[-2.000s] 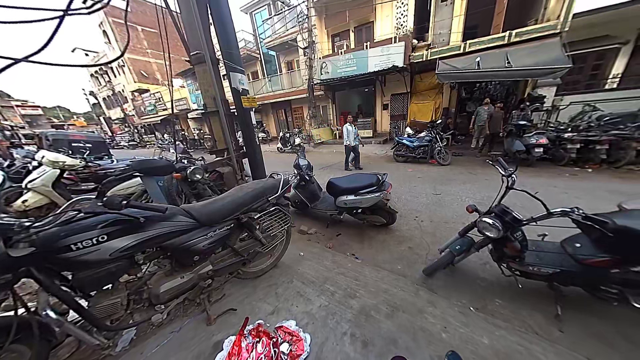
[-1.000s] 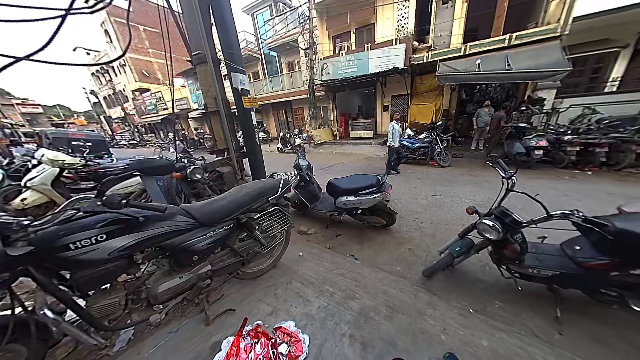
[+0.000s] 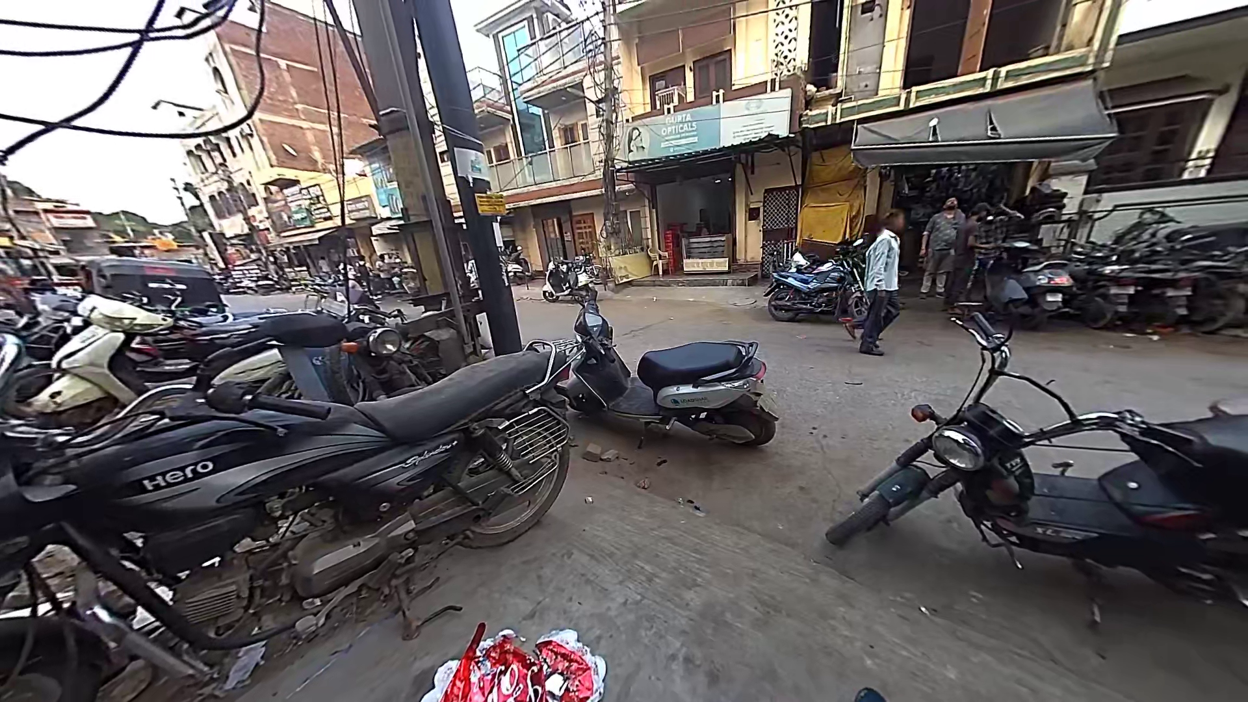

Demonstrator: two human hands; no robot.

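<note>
Neither my left hand nor my right hand shows in the head view. At the bottom edge, left of centre, lies a bundle of red and white plastic packaging [image 3: 522, 673], cut off by the frame; what it rests on cannot be told. A small dark tip [image 3: 869, 694], perhaps of a shoe, pokes in at the bottom edge to its right. A black Hero motorcycle [image 3: 283, 468] stands close by on the left. Beyond it a black and silver scooter [image 3: 697, 385] is parked on the road, and a dark moped [image 3: 1063, 487] stands at the right.
Two dark poles [image 3: 468, 175] rise behind the motorcycle. A person in a light shirt [image 3: 882, 278] walks on the road near a blue motorcycle [image 3: 807, 291]. Two people stand by an awning-covered shop [image 3: 960, 239]. More two-wheelers line both sides. Small stones [image 3: 600, 453] lie beside the scooter.
The person in the light shirt has walked from in front of the shop with the blue signboard to the right, past the blue motorcycle. The parked vehicles have not moved.
</note>
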